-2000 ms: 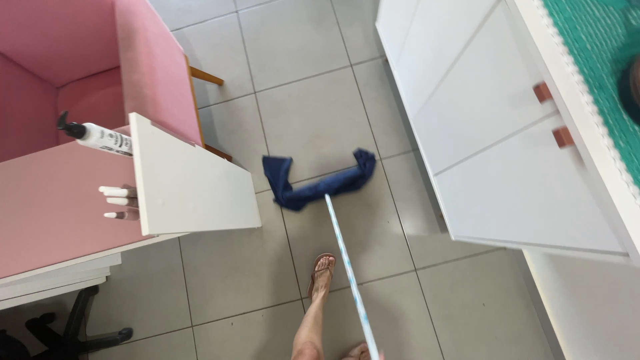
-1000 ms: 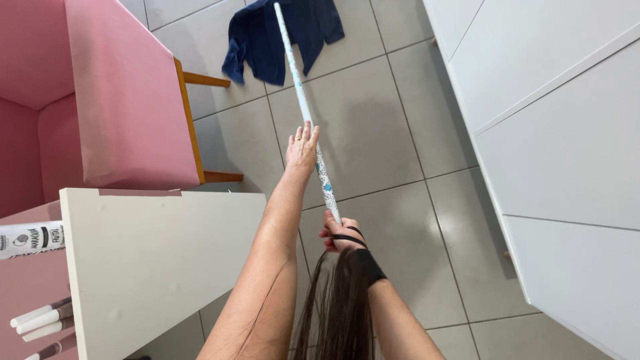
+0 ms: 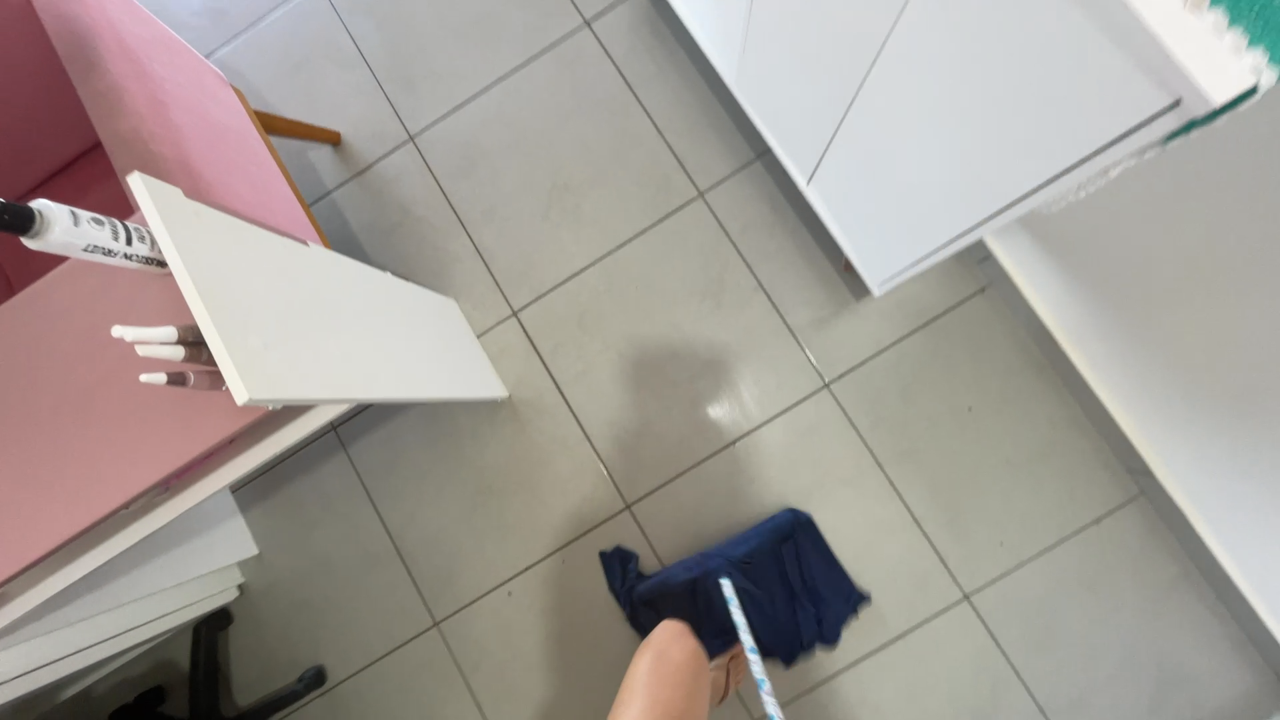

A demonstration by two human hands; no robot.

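Observation:
A dark blue cloth [image 3: 780, 590] lies bunched on the tiled floor at the bottom centre. The light patterned pole [image 3: 748, 645] runs from the bottom edge to the cloth, its far end at the cloth's middle. A bare knee [image 3: 665, 670] shows left of the pole, and part of a foot [image 3: 728, 672] in a sandal is beside the cloth. Neither my left hand nor my right hand is in the picture, so their hold on the pole is hidden.
At left stand a pink-topped desk [image 3: 90, 420] with a white side panel [image 3: 330, 310], a bottle [image 3: 95, 235], several white-tipped tubes [image 3: 160, 352] and a pink armchair [image 3: 180, 110]. A swivel chair base [image 3: 215, 680] is below. White cabinets [image 3: 960, 110] stand upper right, a wall [image 3: 1170, 330] at right.
Both hands, on the pole one second ago, have gone out of view. The cloth now lies low in the picture near the foot; it was at the top one second ago. The view has shifted.

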